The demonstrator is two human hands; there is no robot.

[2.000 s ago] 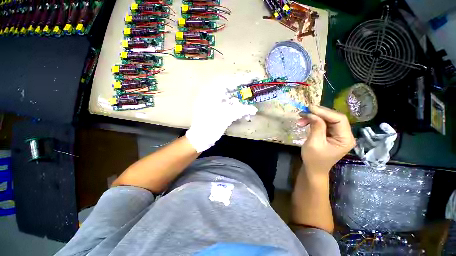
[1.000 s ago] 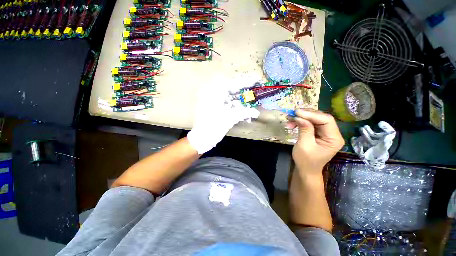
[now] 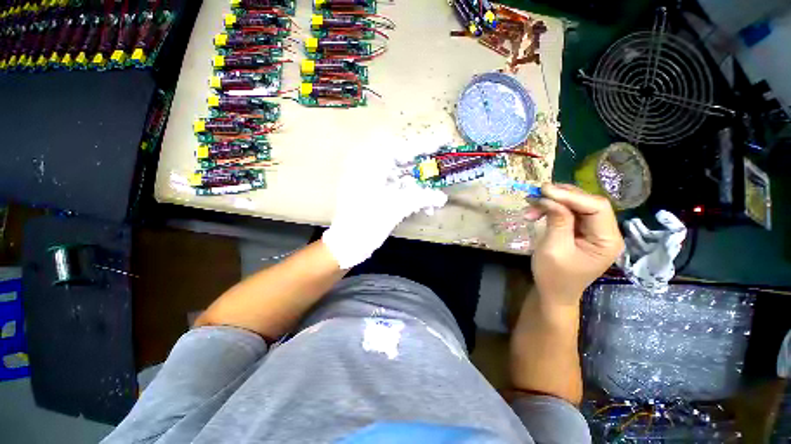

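My left hand, in a white glove, holds a circuit board by its yellow-block end above the cream work board. Red and dark wires trail from the board's right end. A white strip shows along its near edge. My bare right hand grips a thin paste applicator with a blue part, like a pen. Its tip points at the board's near edge; whether it touches is too blurred to tell. The round paste dish with grey-white paste sits just beyond the held board.
Boards stand in two columns on the cream mat. Copper-coloured pieces lie beyond the dish. A round fan guard, yellowish jar and crumpled white glove are at right. A wire spool is at lower left.
My right hand moved left with the applicator, then back right, away from the held board's middle. My left hand has kept its hold on the circuit board, almost still.
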